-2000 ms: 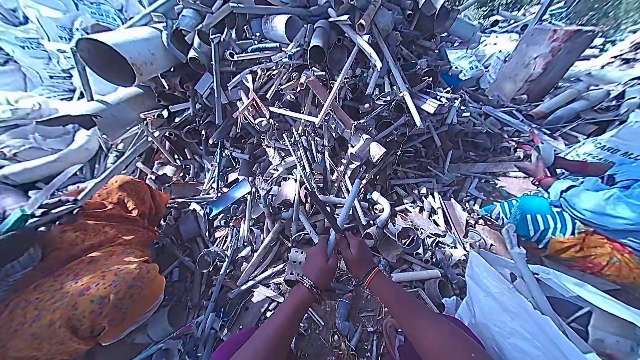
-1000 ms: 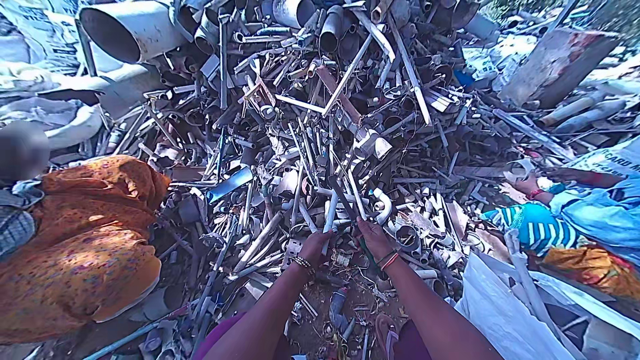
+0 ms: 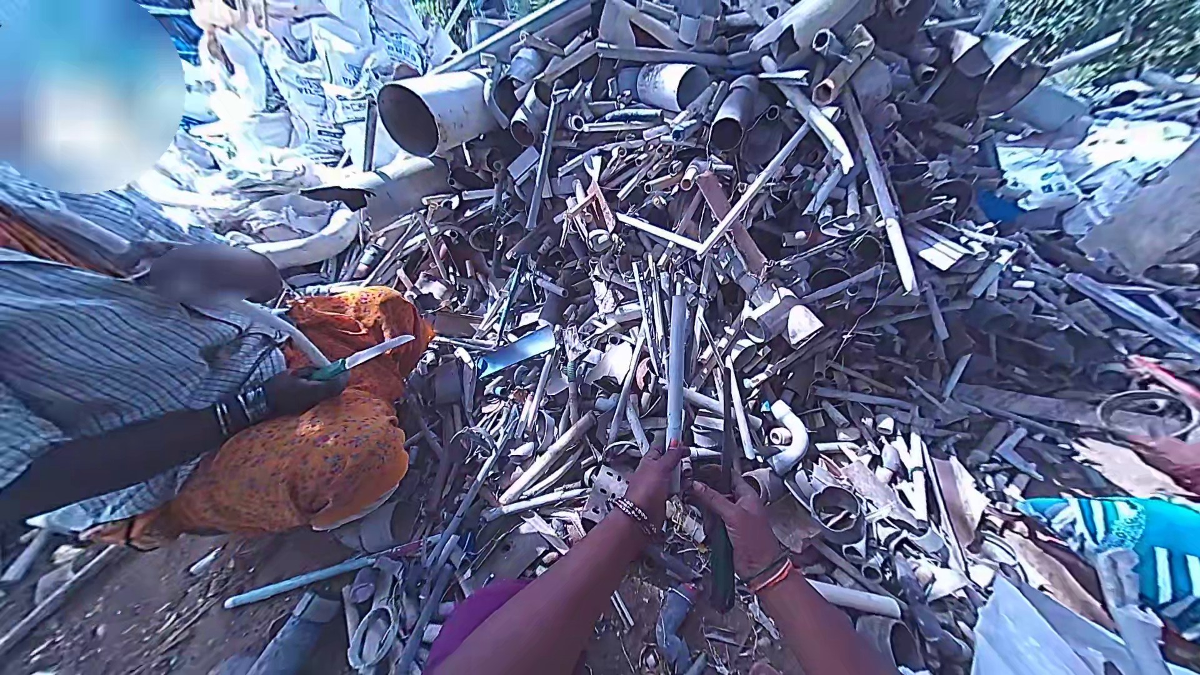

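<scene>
My left hand [image 3: 656, 480] is closed round the lower end of a pale grey plastic pipe [image 3: 676, 370], which points up toward the heap. Close beside it on the right, my right hand [image 3: 741, 525] holds a dark, long-bladed tool [image 3: 722, 558], perhaps a knife, whose dark handle end hangs below the palm; its exact kind is hard to tell. A curved white pipe elbow [image 3: 790, 439] lies just right of the hands. Scrap plastic pipe pieces surround both hands.
A large heap of pipe scrap [image 3: 600, 169] rises ahead, with a wide pipe [image 3: 436, 112] at its upper left. At left, a person in orange patterned cloth [image 3: 281, 459] holds a green-handled knife [image 3: 375, 351]. Another person's hand [image 3: 1167, 459] shows at right. White sacks [image 3: 309, 84] stand behind.
The person at left has come further into view, with a knife now visible. My hands remain low in front of the heap, still with the pipe. The view has shifted left.
</scene>
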